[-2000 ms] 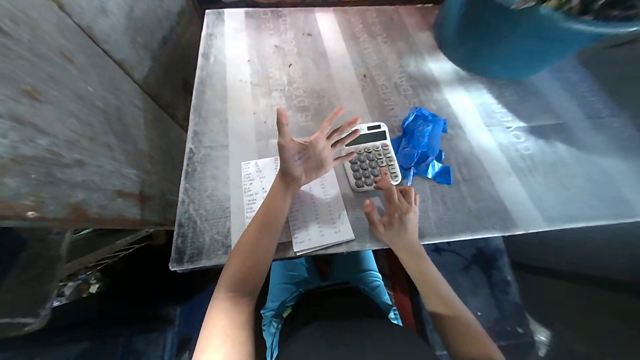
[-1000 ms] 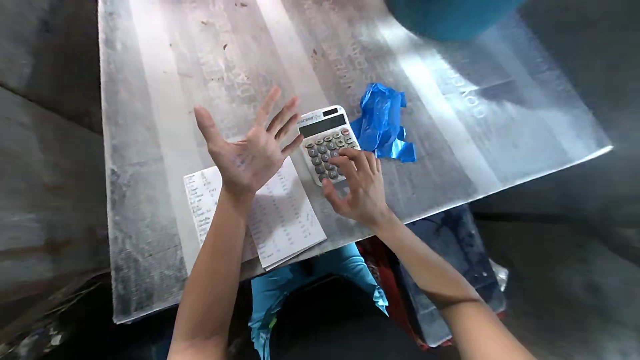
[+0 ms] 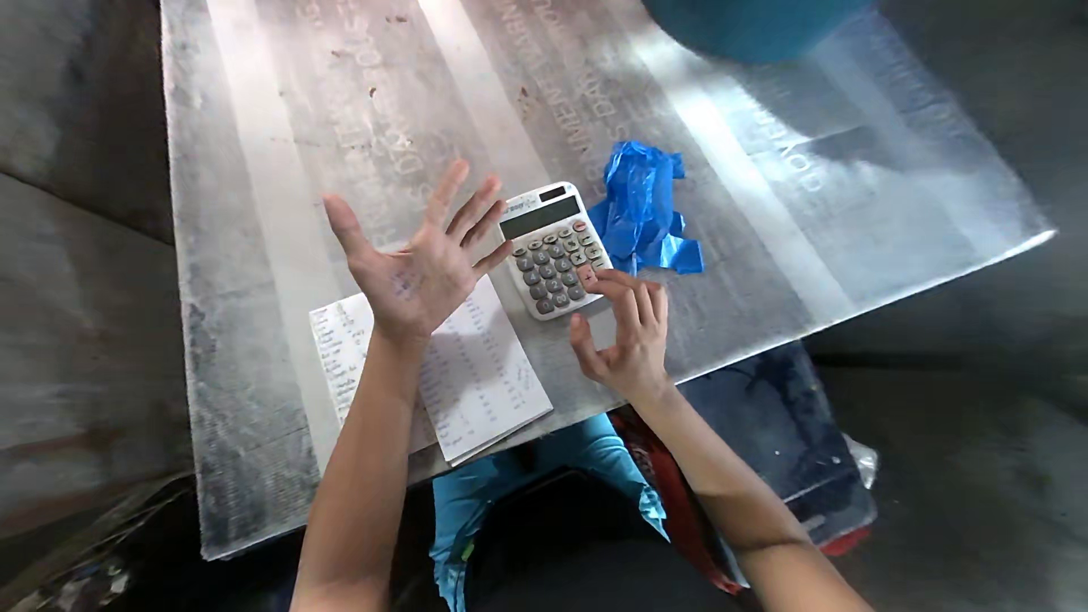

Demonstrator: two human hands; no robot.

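Observation:
My left hand is raised above the paper sheets, palm up with its fingers spread, and holds nothing. Beneath it lie white sheets with handwriting, partly hidden by the hand and forearm. A white desk calculator with grey keys lies to the right of that hand. At the calculator's lower right is my right hand, fingers bent and apart, an index fingertip at or just over the large reddish key. It grips nothing. Crumpled blue plastic rests against or close beside the calculator's right side.
The grey table has printed lettering on its covering. A blue-green round container stands at its far edge, cut off by the frame. Below the table's right front edge is a dark flat-topped object. Grey walls rise at the left.
The view has shifted. My right hand's fingers have moved over the calculator keys to its lower right side. My left hand stays raised with spread fingers over the sheets.

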